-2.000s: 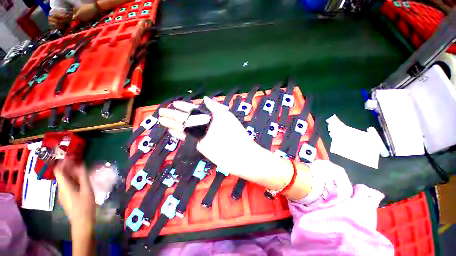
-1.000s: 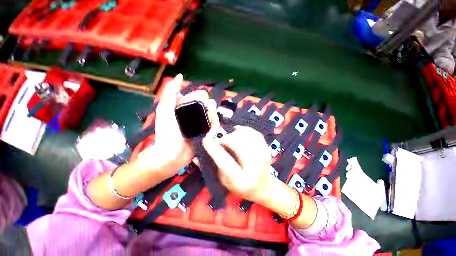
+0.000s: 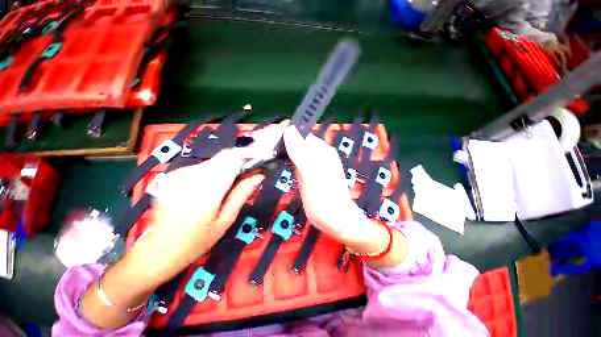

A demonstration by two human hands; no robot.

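Note:
A smartwatch is held between my two hands above the red tray (image 3: 319, 286). Its black strap (image 3: 323, 89) with a row of holes sticks up and away over the green bench. The watch body is mostly hidden by my fingers. My left hand (image 3: 198, 197) grips it from the left, and my right hand (image 3: 323, 178) holds it near the base of the strap. Several watches lie in the tray below, with white or pale-blue films on their backs, such as one film (image 3: 199, 284) at the front left.
Stacked red trays with watches (image 3: 79, 72) stand at the upper left. A small red box (image 3: 29, 194) and a crumpled whitish heap (image 3: 85, 240) lie left. Torn white paper (image 3: 440, 201), a clipboard with white sheets (image 3: 520, 178) and a white roll (image 3: 565, 128) lie right.
One second ago the dark screen faced me; now the watch is turned and its strap points up and away. Both hands stay on it. The whole view has also shifted.

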